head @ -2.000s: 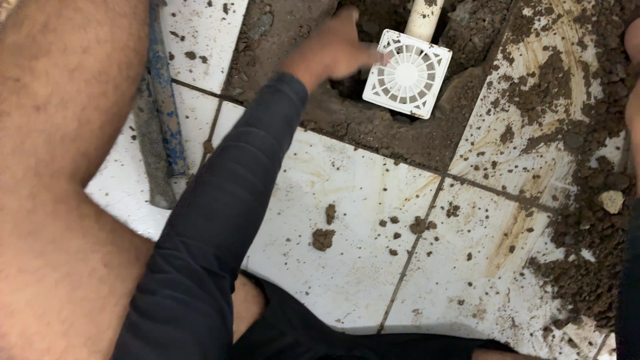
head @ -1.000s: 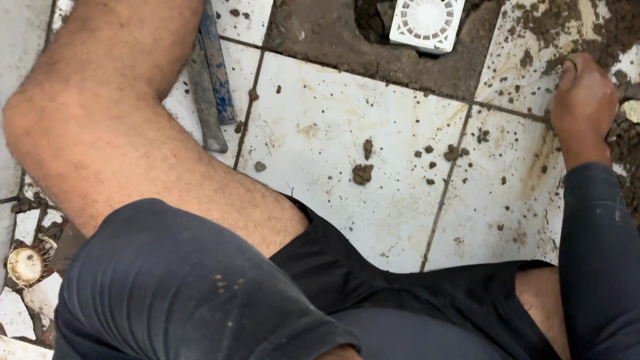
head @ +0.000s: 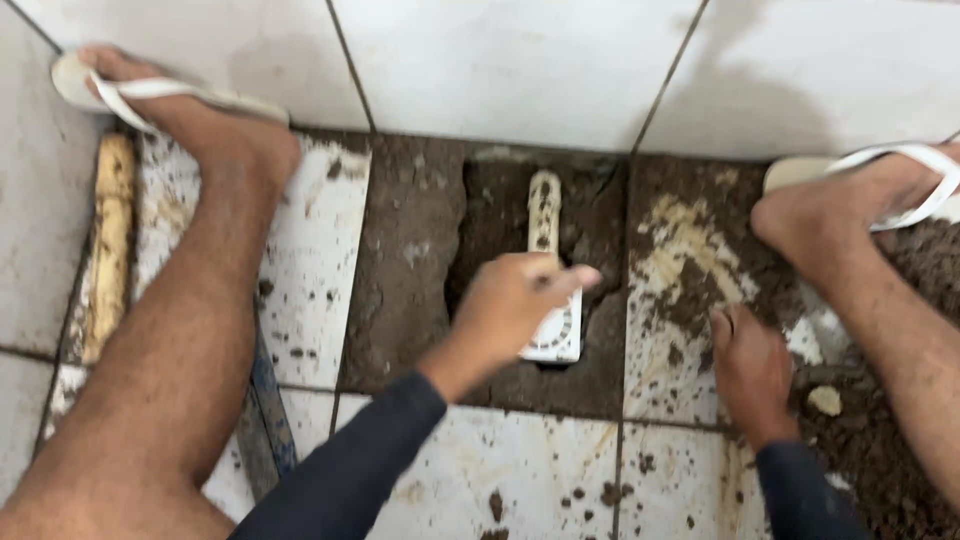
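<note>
My left hand [head: 504, 311] is over the square white plastic drain grate [head: 555, 339], hiding its upper part. Its fingers are blurred and curled with the thumb out to the right; whether they touch the grate cannot be told. A dirty cream plastic pipe [head: 544, 214] runs from the grate toward the wall in a dug hole [head: 499, 191]. My right hand [head: 752, 371] rests, fingers bent and partly hidden, on the muddy white tile [head: 675, 386] right of the hole, beside a smear of soil.
Tiled wall [head: 510, 67] behind the hole. My sandalled feet stand left [head: 247, 150] and right [head: 810, 217]. A wooden handle [head: 112, 247] lies far left, a blue and grey metal bar [head: 270, 412] by my left leg. Loose soil [head: 870, 442] with a pale stone [head: 825, 400] is piled right.
The view has shifted toward the wall. My left hand, out of sight one second ago, is again at the grate. My right hand remains on the right-hand tile by the soil.
</note>
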